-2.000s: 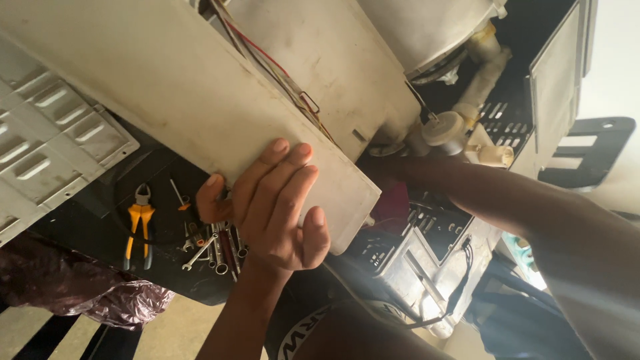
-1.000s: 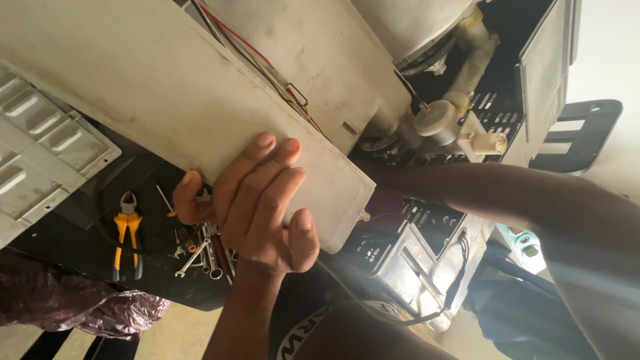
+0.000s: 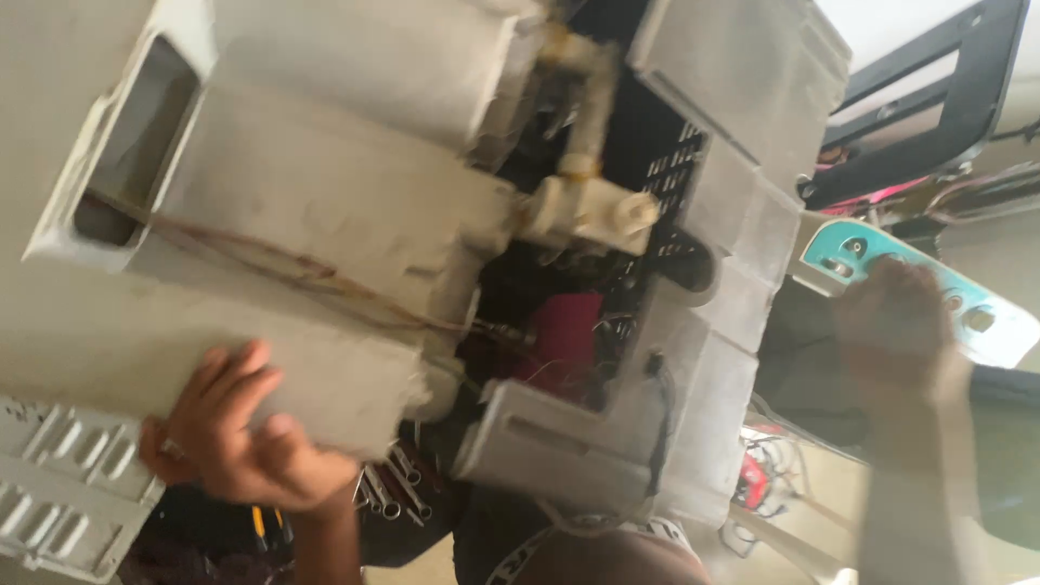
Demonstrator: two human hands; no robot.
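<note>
My left hand (image 3: 252, 439) grips the lower edge of a large, dirty white plastic housing (image 3: 325, 236), its fingers spread over the flat face. Thin wires (image 3: 301, 276) run along the housing out of an oval-ended opening. Beside it, a pale plastic valve or pipe fitting (image 3: 593, 215) joins a yellowed bent hose. At the far right, my right hand (image 3: 894, 317) is closed over a teal and white panel (image 3: 983, 325) with round holes or fittings; blur hides its fingertips. A grey-white plastic base frame (image 3: 707, 382) lies between the hands, with a dark red piece (image 3: 569, 333) near it.
Several wrenches (image 3: 390, 487) and orange-handled pliers (image 3: 258, 524) lie below the housing. A ribbed white panel (image 3: 73, 487) is at the lower left. A black slotted frame (image 3: 934, 106) stands upper right, and a red item with loose wires (image 3: 751, 479) lies lower right.
My right hand has come out from among the parts beside the housing and moved right onto the teal panel. My left hand stays on the housing. The view has swung right.
</note>
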